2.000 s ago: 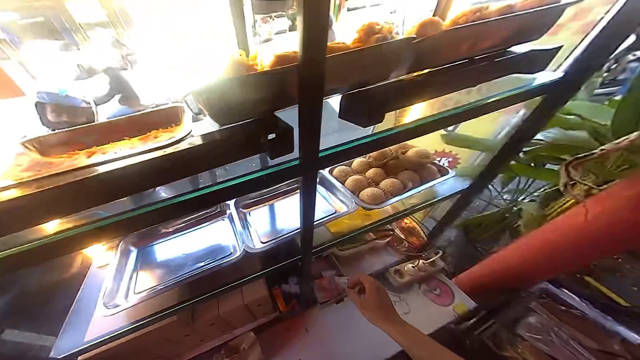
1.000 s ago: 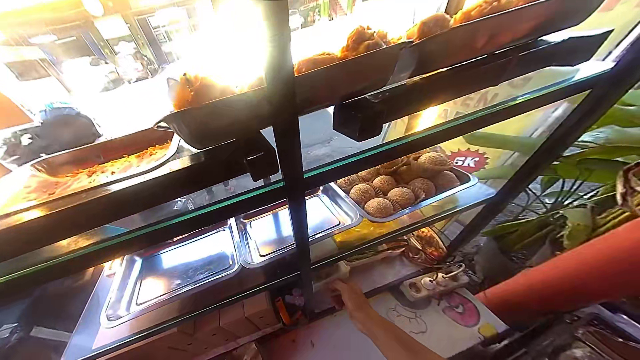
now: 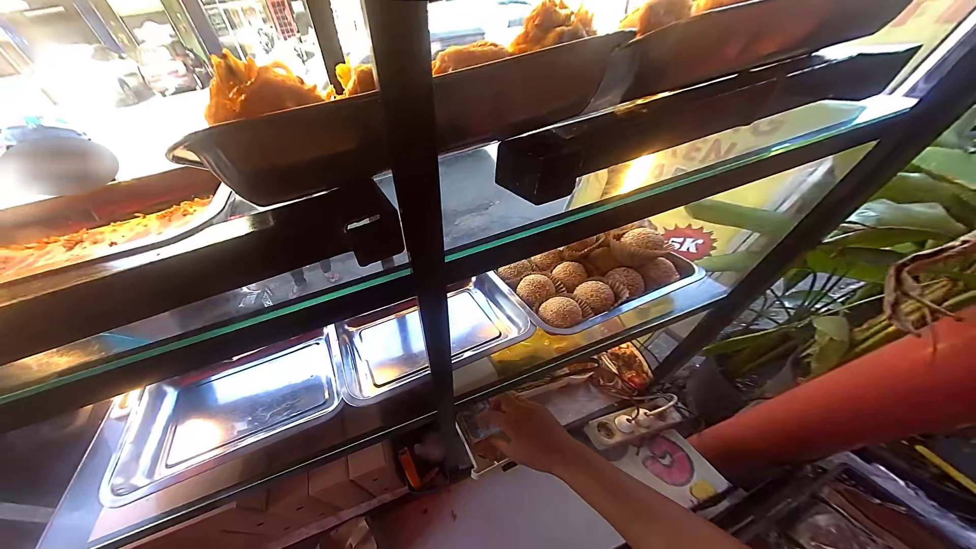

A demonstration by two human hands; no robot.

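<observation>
My right hand [image 3: 526, 433] reaches in from the lower right, its fingers down at a small open box [image 3: 476, 465] on the counter below the glass shelf. Whether the fingers hold something inside it cannot be made out. A power strip [image 3: 627, 427] with plugs lies just right of the hand, beside a sheet with a pink doughnut picture [image 3: 669, 460]. Above the hand, a metal tray [image 3: 550, 331] holds sesame-coated balls [image 3: 593, 296], some in paper cups. Left of that stand two bare metal trays [image 3: 436, 335] [image 3: 252, 400]. My left hand is out of view.
A dark metal upright [image 3: 415, 152] and a glass shelf edge [image 3: 534, 232] cross in front. Trays of fried food [image 3: 263, 91] and orange shreds [image 3: 114, 236] sit higher up. Cardboard boxes [image 3: 328, 488] line the lower left. A red pole [image 3: 839, 396] and plants [image 3: 884, 221] are at right.
The right hand has gone from above the counter down to the small box, which now shows open beneath the fingers. The view has shifted.
</observation>
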